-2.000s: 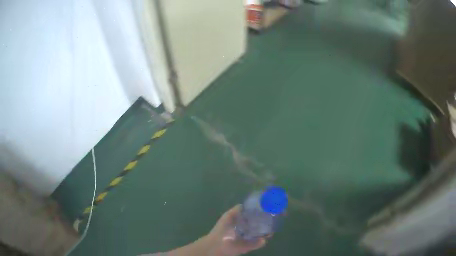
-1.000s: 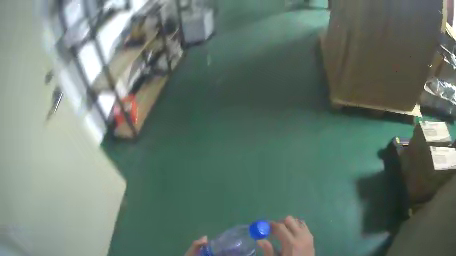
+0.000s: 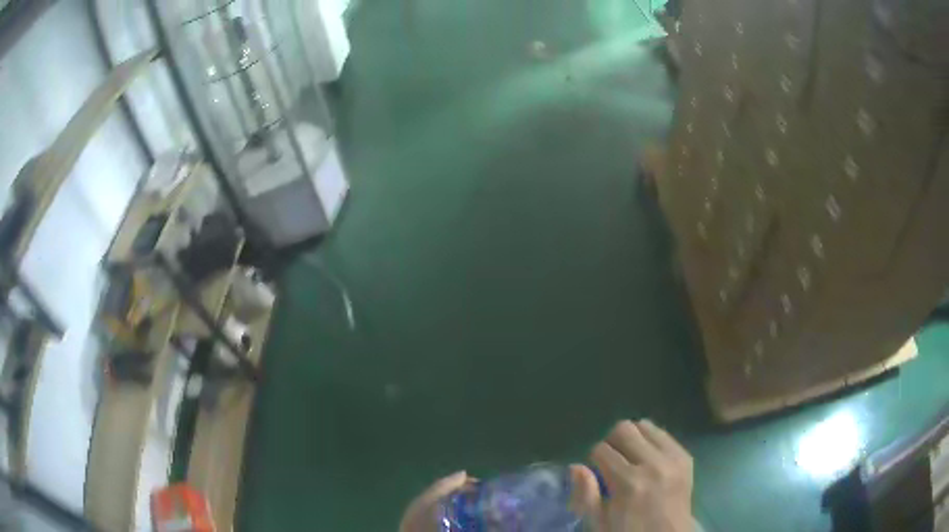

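Observation:
A clear plastic water bottle [image 3: 520,500] with blue on it lies tilted at the bottom edge of the view, its neck end pointing right. My left hand [image 3: 437,501] holds its lower end and is partly cut off by the picture's edge. My right hand [image 3: 647,473] is closed around the neck end. A bit of the blue bottle cap [image 3: 601,480] shows between its fingers; the rest is hidden. Both hands are bare.
On the left, shelving [image 3: 213,447] holds mixed items, with an orange-red box [image 3: 180,509] low down. Behind it stands a white-based glass display case [image 3: 300,197]. On the right, a tall brown cardboard stack [image 3: 801,197] stands on a pallet. The floor [image 3: 468,270] is green.
The view has moved forward past the pale door, and the shelving and cardboard stack are nearer. My right hand has closed over the cap, which showed fully before.

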